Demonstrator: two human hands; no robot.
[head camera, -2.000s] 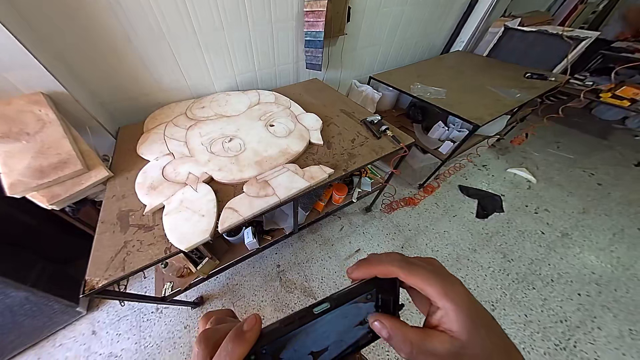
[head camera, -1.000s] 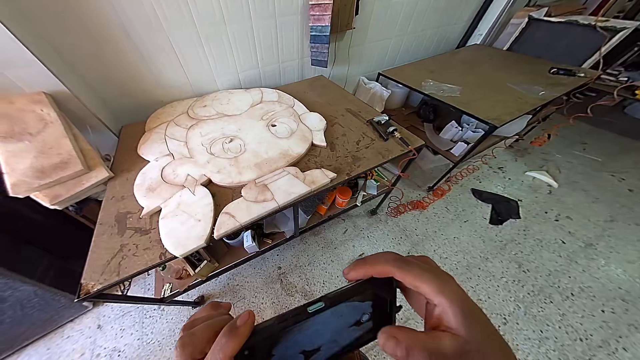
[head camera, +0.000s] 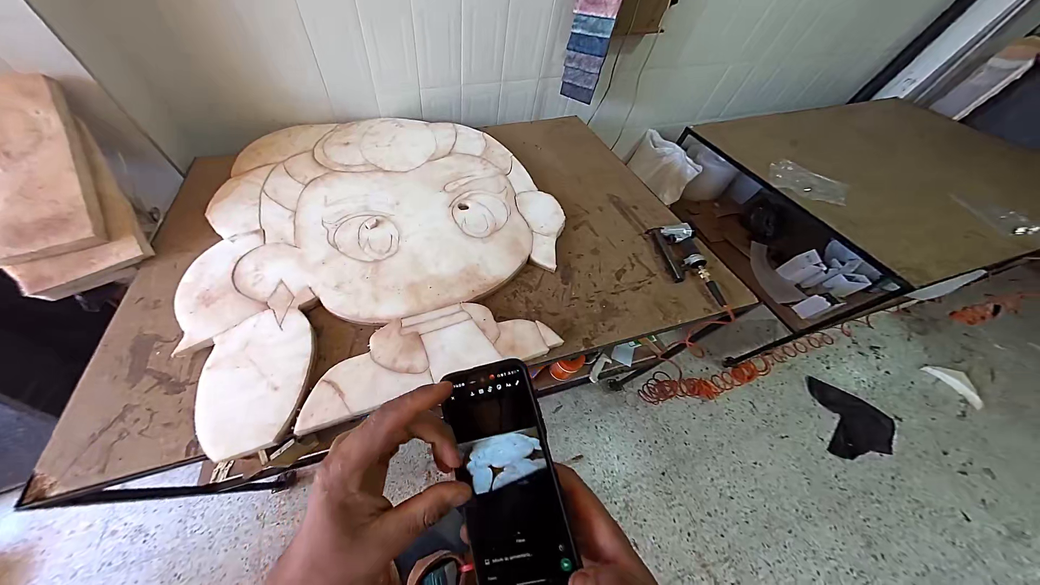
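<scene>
A black smartphone stands nearly upright at the lower middle, its screen showing a picture of pale cut shapes. My right hand holds it from behind and along its right edge. My left hand is at the phone's left edge, thumb and fingers apart and curved toward the screen; whether the fingertips touch it I cannot tell. Beyond the phone, cut foam pieces lie fitted together as a cartoon-like figure with two drawn eyes on a brown worktable.
An air-powered tool lies at the table's right, joined to a coiled orange hose. Thick foam slabs lean at the left. A second table holds clear plastic. Black scrap lies on the speckled floor.
The phone has turned from sideways to upright. My left hand has let go of its end and is spread beside the screen. The view has moved closer to the foam figure.
</scene>
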